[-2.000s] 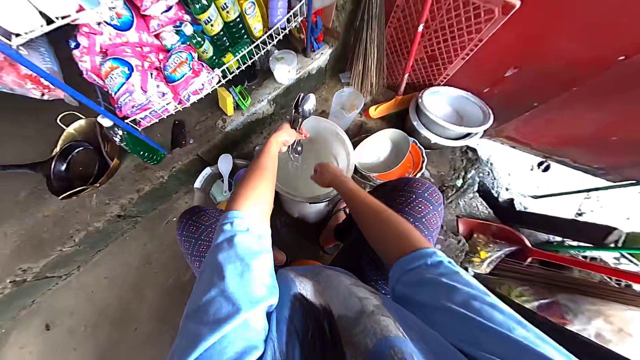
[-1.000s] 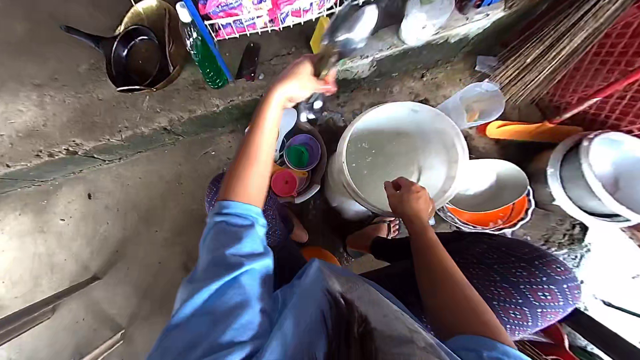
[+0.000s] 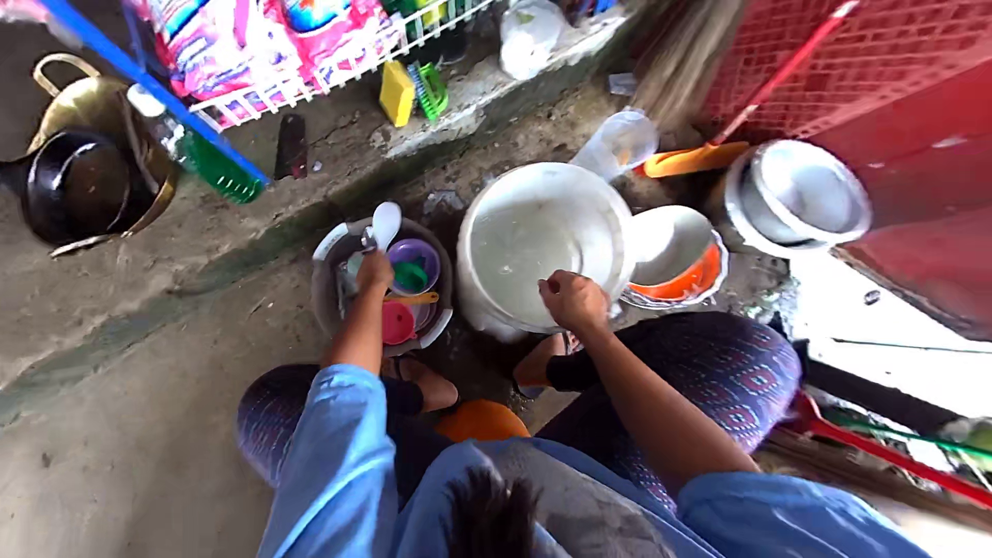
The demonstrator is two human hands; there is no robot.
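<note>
My left hand reaches into a grey basin of dishes, its fingers by a small metal piece, perhaps a spoon end; whether it still grips this is unclear. Beside the fingers a white plastic ladle leans on the rim. The basin also holds a purple bowl, a green cup, and a red plastic dish. Curled fingers of my right hand hover at the near rim of a large pot with cloudy water; nothing clear shows in them.
Right of the pot stand a metal bowl in an orange basin and stacked metal pots. A clear plastic container lies behind. On the ledge are a black frying pan, a green bottle and a yellow sponge.
My left hand, which held metal spoons above the ledge side, has come down to the grey basin at the left. My right hand remains by the large pot. The view has shifted.
</note>
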